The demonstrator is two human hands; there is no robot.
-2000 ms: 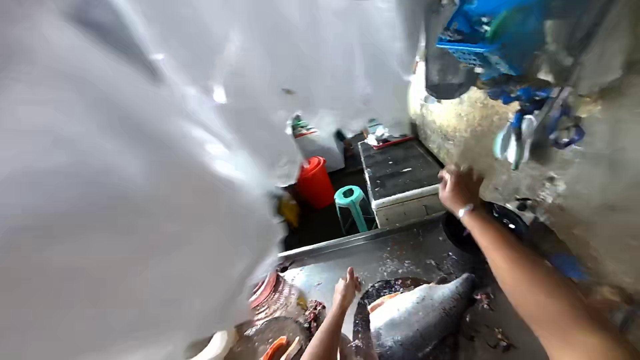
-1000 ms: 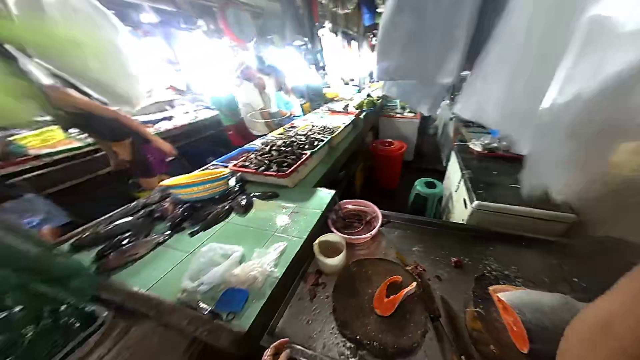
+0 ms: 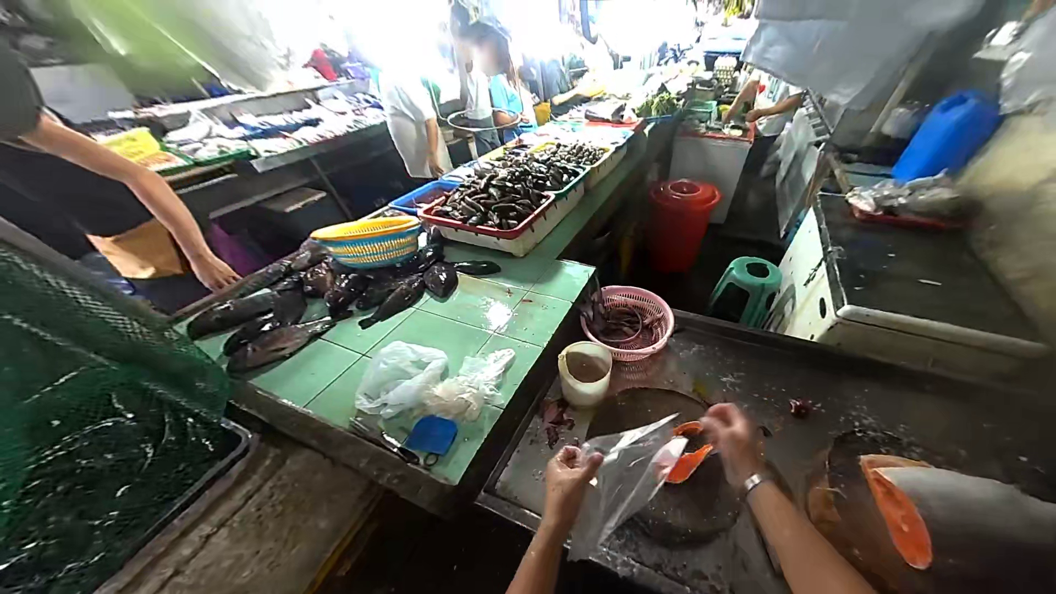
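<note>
Between my hands hangs a clear plastic bag (image 3: 620, 478), its edge pinched in my left hand (image 3: 571, 483). My right hand (image 3: 734, 441) is raised at the bag's right side, beside an orange fish steak (image 3: 689, 464); its fingers are bent, and whether they grip the bag or the steak I cannot tell. The steak lies over a round dark chopping board (image 3: 701, 516), partly behind the bag. At the lower right, a large cut fish (image 3: 973, 511) with orange flesh rests on another dark board. A white tub (image 3: 586, 374) stands behind the first board.
A pink basket (image 3: 660, 307) holds fish scraps. On the green tiled counter (image 3: 462, 318) lie whole fish (image 3: 280, 342), plastic bags (image 3: 404, 375) and a blue scoop-like item (image 3: 431, 435). A person's arm (image 3: 140, 177) reaches to that counter's left edge. A green stool (image 3: 747, 289) stands beyond the metal table.
The view has swung widely. A clear plastic bag is now in my left hand, over the round board where the steak lay. My right hand has come beside the bag.
</note>
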